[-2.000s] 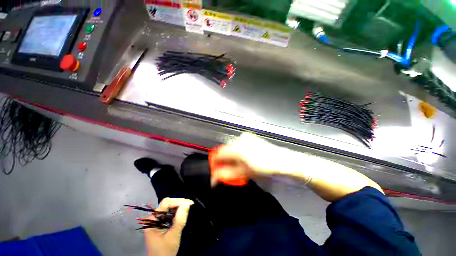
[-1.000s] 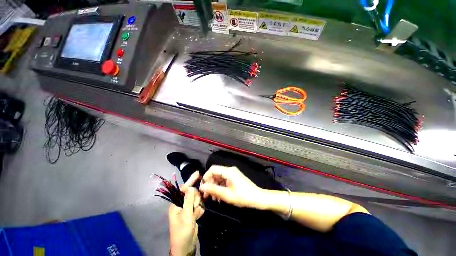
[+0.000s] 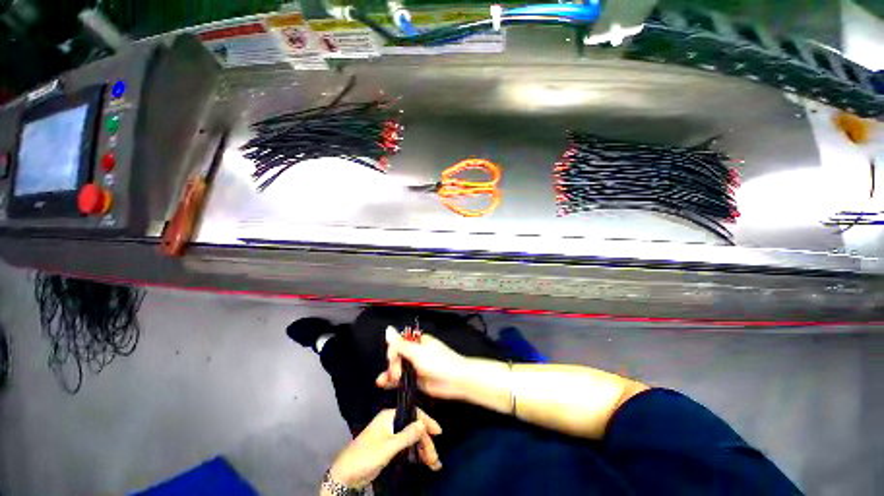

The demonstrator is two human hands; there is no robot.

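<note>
A bunch of short black cables (image 3: 406,392) with red tips at its upper end stands upright over my lap. My left hand (image 3: 383,448) is closed round its lower part. My right hand (image 3: 431,368) grips the bunch near the red tips. The bottom of the bunch is hard to make out against the dark trousers. On the steel table, orange-handled scissors (image 3: 470,188) lie between a loose cable pile (image 3: 320,139) on the left and a flatter cable row (image 3: 647,179) on the right.
A brown-handled tool (image 3: 186,215) lies beside the control panel (image 3: 145,145). Black cable coils (image 3: 87,325) lie on the floor at the left. A blue object (image 3: 208,480) is at the bottom edge. Blue tubes (image 3: 543,14) run above the table. Loose wires (image 3: 858,219) lie far right.
The scissors left my right hand and lie on the table. The cable bunch has turned from pointing left to upright, and my right hand has closed on its upper end. The view has shifted.
</note>
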